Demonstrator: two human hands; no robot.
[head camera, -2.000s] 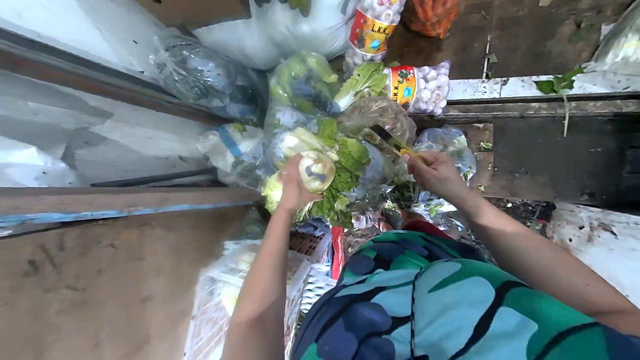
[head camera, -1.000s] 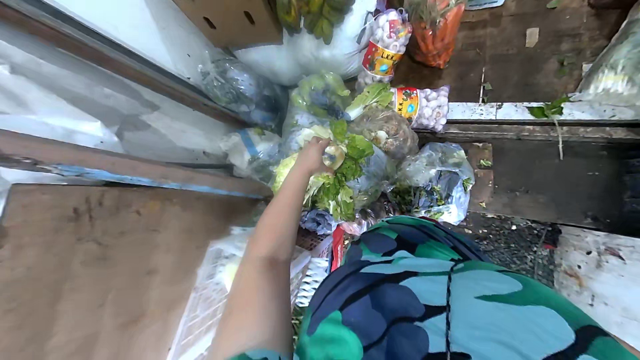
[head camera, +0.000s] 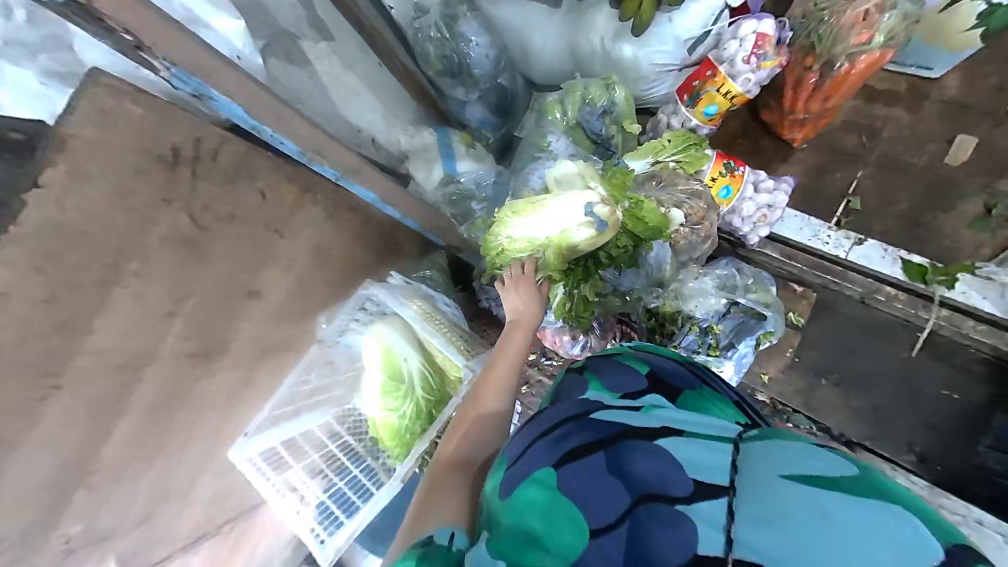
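My left hand point(head camera: 523, 293) touches the lower leafy side of a napa cabbage point(head camera: 551, 224), fingers spread against it; whether it grips is unclear. The cabbage lies on its side, cut base to the right, on a heap of leafy greens point(head camera: 583, 291) and plastic bags. Below and left of the hand, a white plastic crate point(head camera: 315, 472) holds another napa cabbage point(head camera: 398, 386) in clear plastic. My right hand is out of view.
Net bags of garlic point(head camera: 757, 206) and a bag of carrots point(head camera: 827, 87) stand at the upper right. A brown board point(head camera: 197, 315) fills the left, edged by a beam point(head camera: 315, 165) with blue paint. A bag of greens point(head camera: 728, 315) lies right of the heap.
The right hand with a knife, seen two seconds ago, has gone from view. The left hand has moved from the cabbage's cut end to its leafy side. The view has shifted left.
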